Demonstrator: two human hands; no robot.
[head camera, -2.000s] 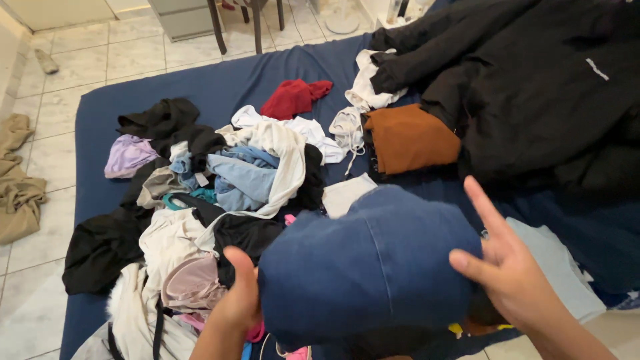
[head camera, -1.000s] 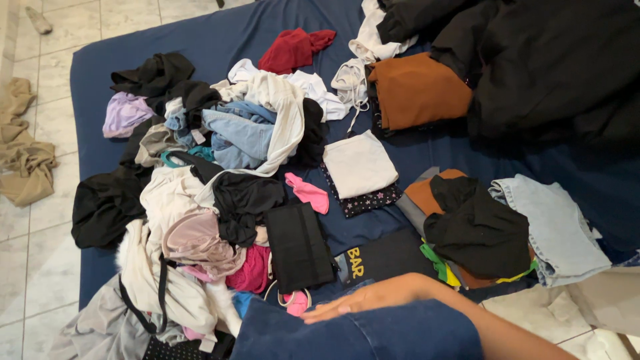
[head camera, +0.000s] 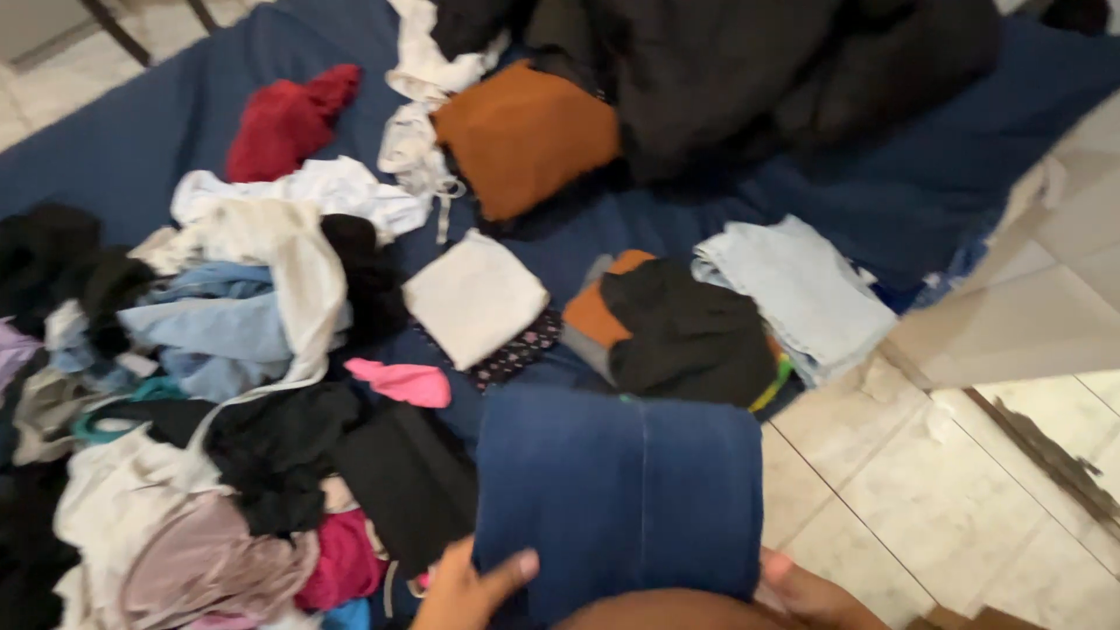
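Note:
A folded dark blue denim garment (head camera: 617, 490) is held between my two hands at the bottom centre, in front of the bed's edge. My left hand (head camera: 477, 582) grips its lower left corner, thumb on top. My right hand (head camera: 809, 591) holds its lower right side, with most of the fingers hidden. Just beyond the denim lie a folded white cloth (head camera: 475, 297) on a dark patterned one (head camera: 521, 350), and a stack topped by a black garment (head camera: 687, 332). Left of the denim are a black folded cloth (head camera: 411, 481) and a small pink item (head camera: 402, 382).
A heap of mixed clothes (head camera: 219, 332) covers the left of the dark blue bed sheet (head camera: 350, 114). Farther back lie a red garment (head camera: 289, 122), a folded brown garment (head camera: 529, 140) and large black clothing (head camera: 787, 79). Light denim (head camera: 801, 293) lies near a cardboard box (head camera: 1032, 324).
The denim, spread wide and bulging two seconds ago, is now a compact rectangle. One second ago a hand lay flat on it; now both hands hold its sides. The view has shifted right.

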